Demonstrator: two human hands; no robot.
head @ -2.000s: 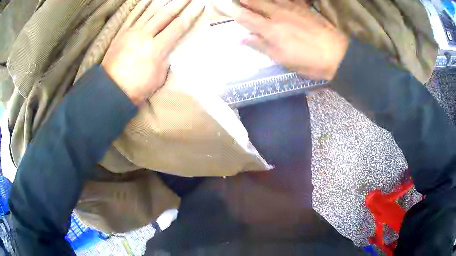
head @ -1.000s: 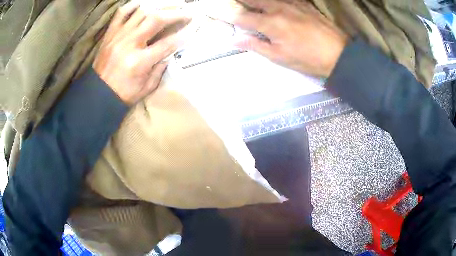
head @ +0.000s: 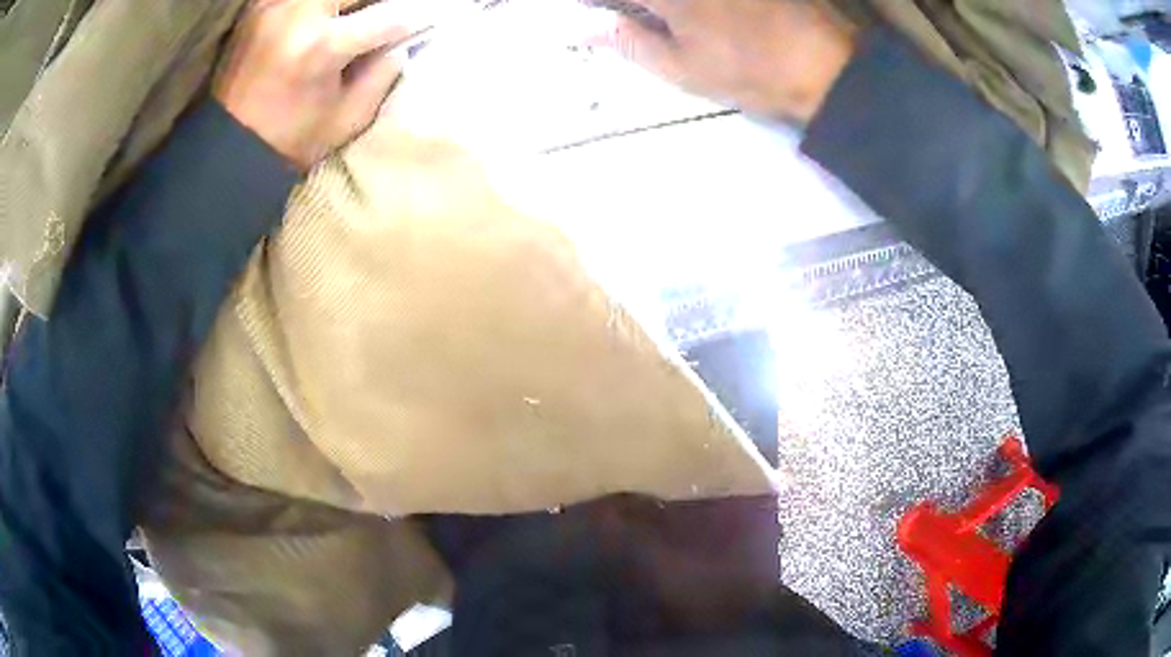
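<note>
Tan-brown ribbed cloth [head: 450, 334] hangs from the white table top [head: 668, 167] over my lap, with a thin pale layer along its right edge. More of the cloth lies bunched at the upper left and upper right. My left hand [head: 308, 77] rests on the cloth at the upper left, fingers bent towards the glare. My right hand [head: 732, 51] is at the top centre, fingertips near the frame's top edge. Glare and the frame's edge hide both sets of fingertips, so I cannot tell whether either hand grips the cloth.
A ruler strip [head: 860, 267] runs along the table's front edge. A red openwork object [head: 957, 552] stands on the speckled floor [head: 854, 424] at the lower right. Part of a blue crate [head: 173, 626] shows at the lower left. White equipment is at the upper right.
Both hands have moved up in the picture, towards its top edge. The cloth's lower right corner has shifted to the right. More of the table top shows.
</note>
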